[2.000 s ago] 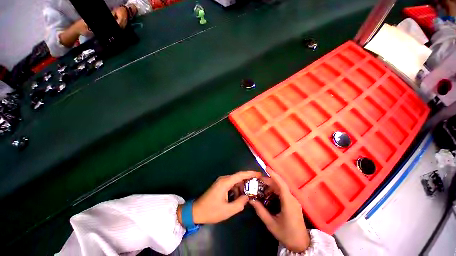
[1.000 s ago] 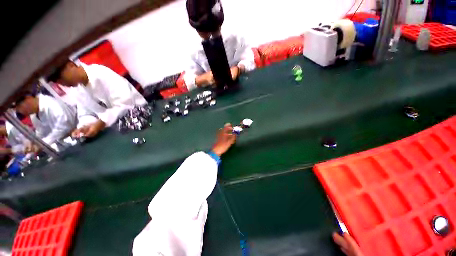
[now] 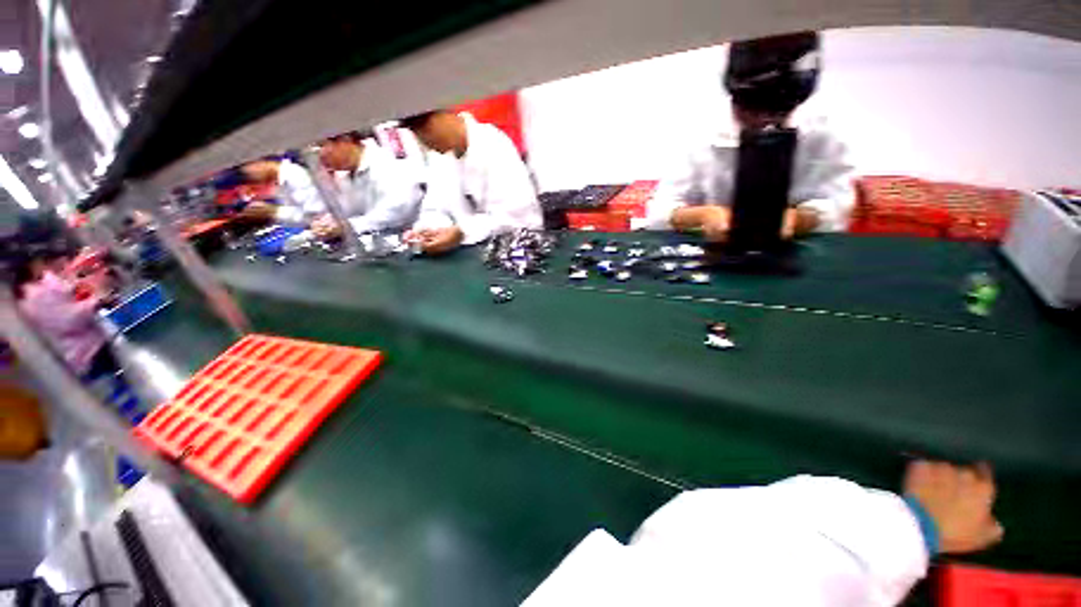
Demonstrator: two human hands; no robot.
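Note:
My left hand (image 3: 954, 508), with a blue strap at its wrist, is at the lower right, low over the green conveyor surface (image 3: 593, 368). It is just above the corner of a red tray (image 3: 1008, 589) cut off by the bottom edge. Its fingers are blurred and partly hidden, so I cannot tell whether it holds anything. A small unit (image 3: 718, 336) with silver and dark parts lies alone on the green surface, left of and beyond the hand. My right hand is out of the picture.
Another red tray (image 3: 263, 397) with a grid of pockets lies at the left. A pile of shiny parts (image 3: 517, 249) and several scattered units (image 3: 640, 263) lie across the belt. People in white coats sit opposite. A small green object (image 3: 980, 293) stands at the right.
The view has swung left. My left hand has moved away from the small unit, back toward the red tray at the right. My right hand has left the picture.

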